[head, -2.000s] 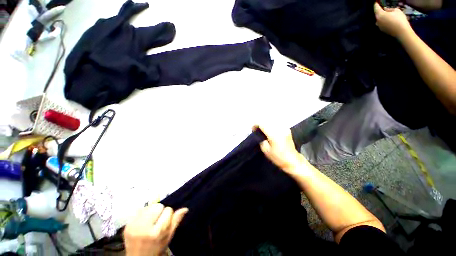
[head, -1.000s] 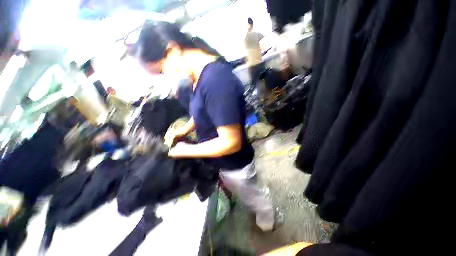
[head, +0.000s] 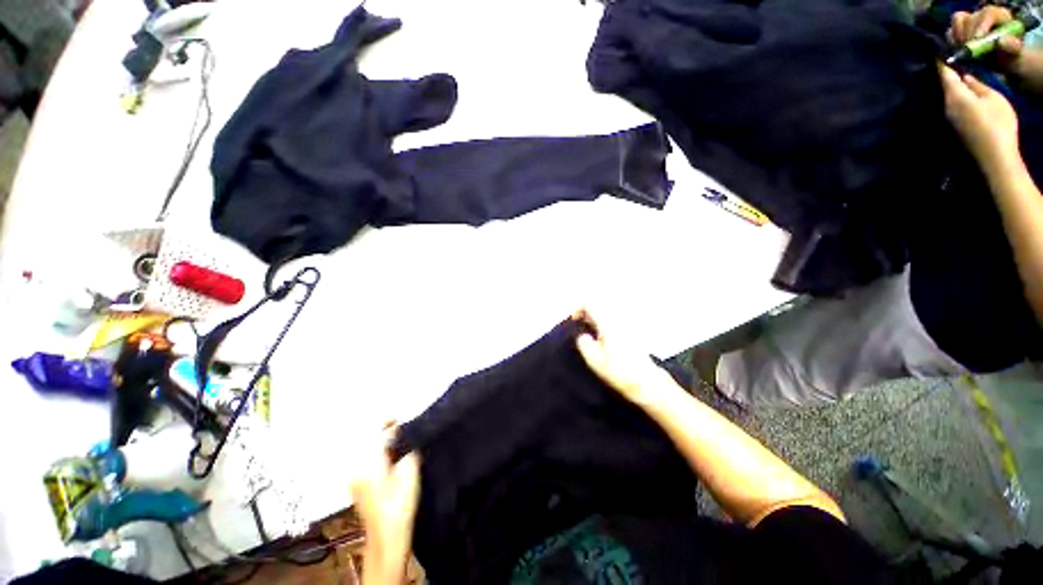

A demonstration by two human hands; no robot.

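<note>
A dark garment (head: 515, 417) hangs between my two hands at the near edge of the white table. My left hand (head: 389, 497) is at the bottom centre-left, shut on the garment's left edge. My right hand (head: 612, 354) grips its upper right corner. The top edge runs between the hands, slanting up to the right. The lower part of the garment falls below the table edge, in front of my dark clothing. Both sets of fingertips are partly hidden by the cloth.
A dark garment (head: 303, 149) lies mid-table, one sleeve stretched right. Orange-yellow snips (head: 734, 207) lie near a coworker's dark garment (head: 789, 103); the coworker's hand (head: 986, 43) holds a yellow-green tool. Left are a red spool (head: 207, 282), hanger (head: 254, 371), purple bottle (head: 63, 374) and teal item (head: 143, 510).
One second ago the view faced a standing coworker and hanging dark garments; now it faces down to the table. Compared with two seconds ago, my hands are closer together on the garment.
</note>
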